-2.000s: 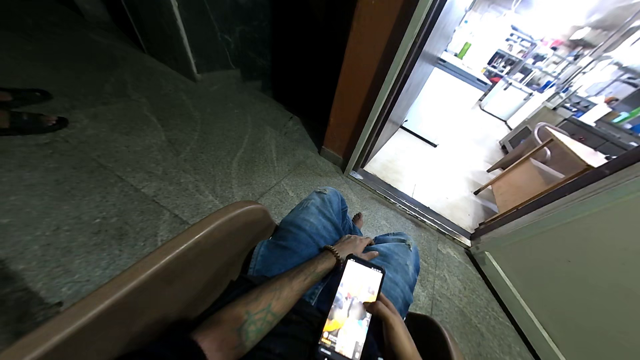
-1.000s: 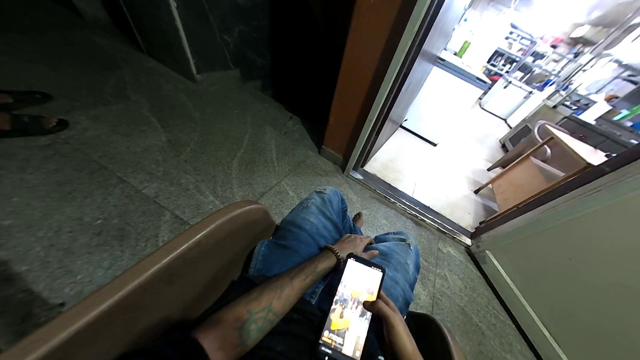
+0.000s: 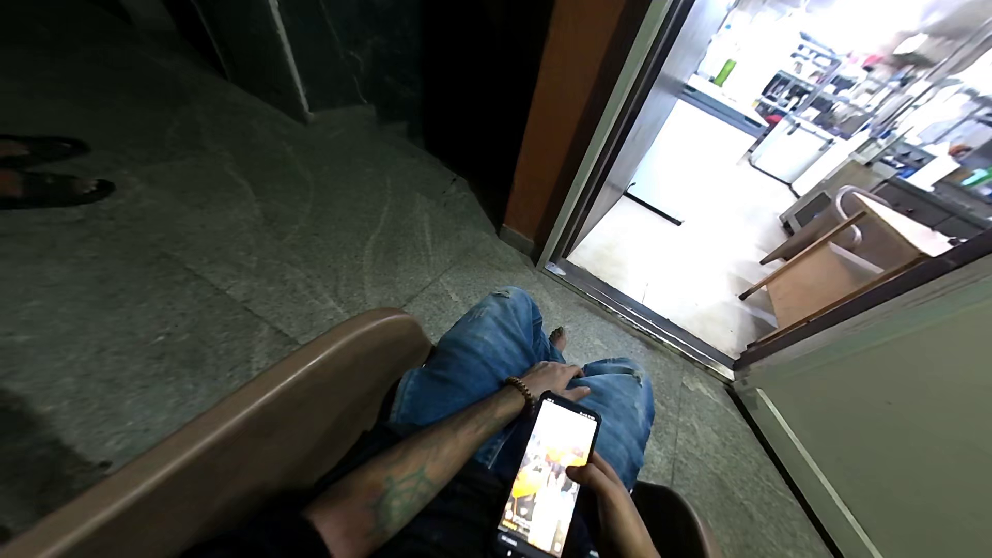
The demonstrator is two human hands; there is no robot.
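Observation:
A lit smartphone [image 3: 549, 473] is held upright over my lap, with my right hand [image 3: 606, 484] around its right edge and the thumb on the screen. Beyond the top of the phone, my left hand [image 3: 552, 378] rests on my thighs in blue jeans [image 3: 484, 341]. Its fingers are spread and it holds nothing. A beaded bracelet [image 3: 521, 387] circles the left wrist, and a tattoo shows on that forearm. Most of the right hand's fingers are hidden behind the phone.
I sit in a brown plastic armchair [image 3: 310, 372]. Ahead right, a doorway with a metal threshold [image 3: 635, 314] opens onto a bright room with a wooden table [image 3: 821, 271] and counters. Another person's sandalled feet [image 3: 54, 186] are at far left. A pale green panel [image 3: 899, 403] stands at right.
The picture on the phone screen differs from the one two seconds ago. The right thumb has shifted slightly over the screen. My left hand stays on my lap.

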